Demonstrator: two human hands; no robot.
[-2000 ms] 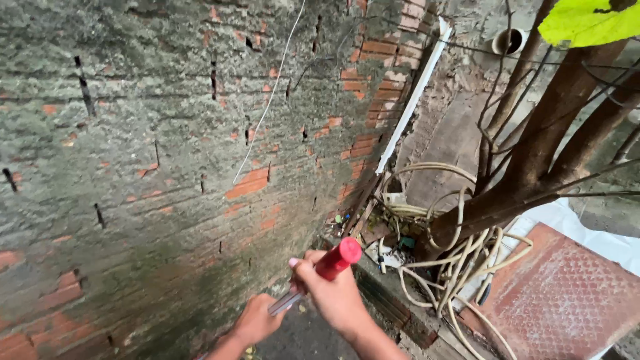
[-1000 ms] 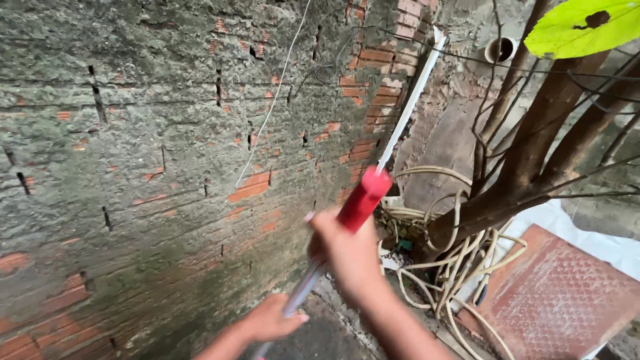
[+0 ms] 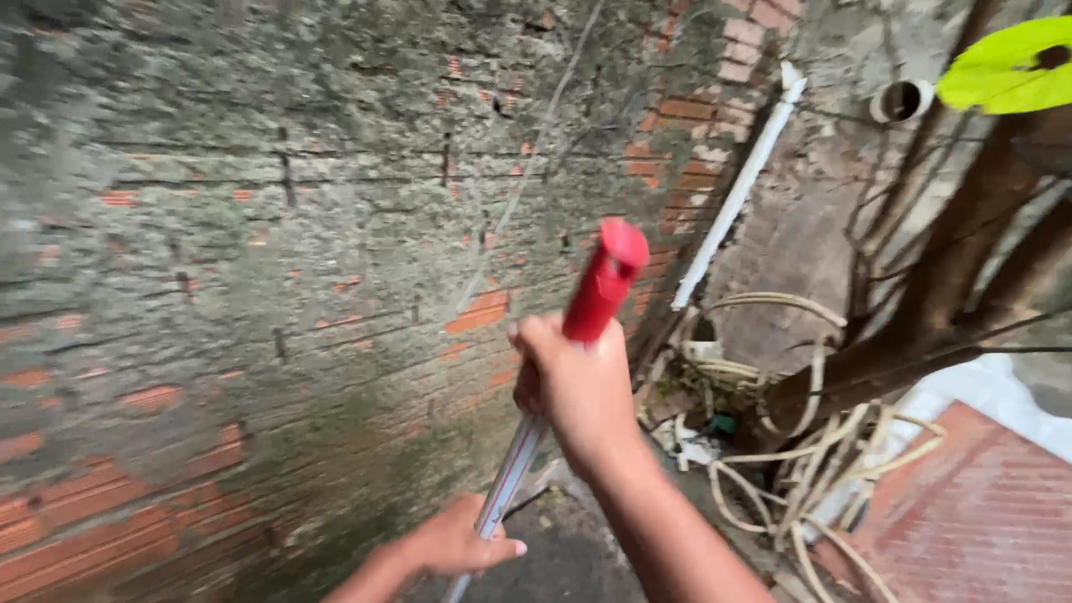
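A pole with a metallic-looking striped shaft (image 3: 512, 473) and a red plastic end grip (image 3: 601, 289) slants up through the middle of the head view. My right hand (image 3: 586, 381) is closed around it just below the red grip. Lower down, my left hand (image 3: 469, 536) wraps the shaft, with its thumb lying across the front. The red end points up and away, in front of a weathered brick wall (image 3: 335, 251). The pole's lower end is out of view.
A white pipe (image 3: 741, 193) leans along the wall's corner. At right are a tree trunk (image 3: 921, 285), a coiled beige hose (image 3: 821, 469) and a reddish panel (image 3: 980, 519). A green leaf (image 3: 1009, 67) hangs near an open pipe end (image 3: 902, 102). A thin wire (image 3: 544, 134) crosses the wall.
The red end and my right hand rose between the first two frames. More of the shaft now shows between my hands than two seconds ago.
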